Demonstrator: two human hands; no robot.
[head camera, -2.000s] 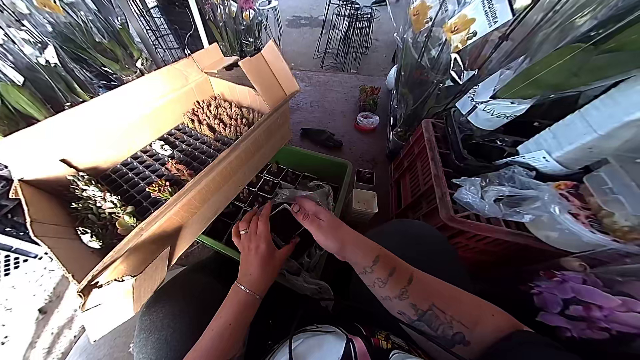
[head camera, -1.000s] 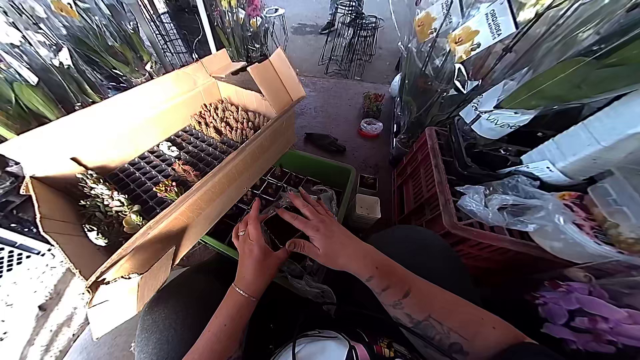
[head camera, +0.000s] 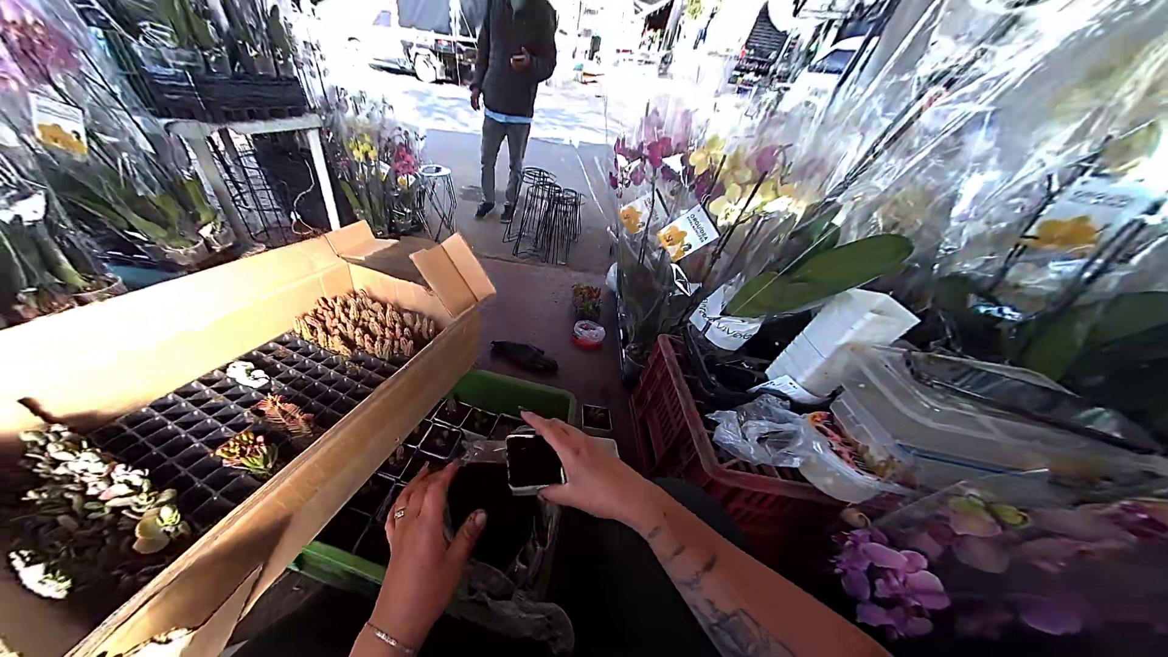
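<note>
My right hand (head camera: 589, 470) grips a small square plastic pot (head camera: 534, 461) with dark soil in it, above the right part of an open bag of soil (head camera: 497, 516). My left hand (head camera: 424, 538), with a ring and a bracelet, rests at the bag's left rim, thumb apart from the fingers; nothing shows in it. Beyond both hands stands a green crate (head camera: 520, 392) with several small square pots. On the left, a long cardboard box (head camera: 365, 447) holds a black cell tray (head camera: 315, 383) with succulents (head camera: 365, 324) at its far end and more at its near end.
A red plastic crate (head camera: 680, 415) on the right carries a plastic bag (head camera: 757, 429) and clear containers. Wrapped orchids (head camera: 730, 182) stand behind it. A dark object (head camera: 523, 356) and a red-rimmed tub (head camera: 588, 335) lie on the floor. A person (head camera: 516, 91) stands farther off near wire stands (head camera: 547, 210).
The view has tilted up, showing the standing person. My hands have moved apart, and the small pot in my right hand is now plainly visible beside the soil bag.
</note>
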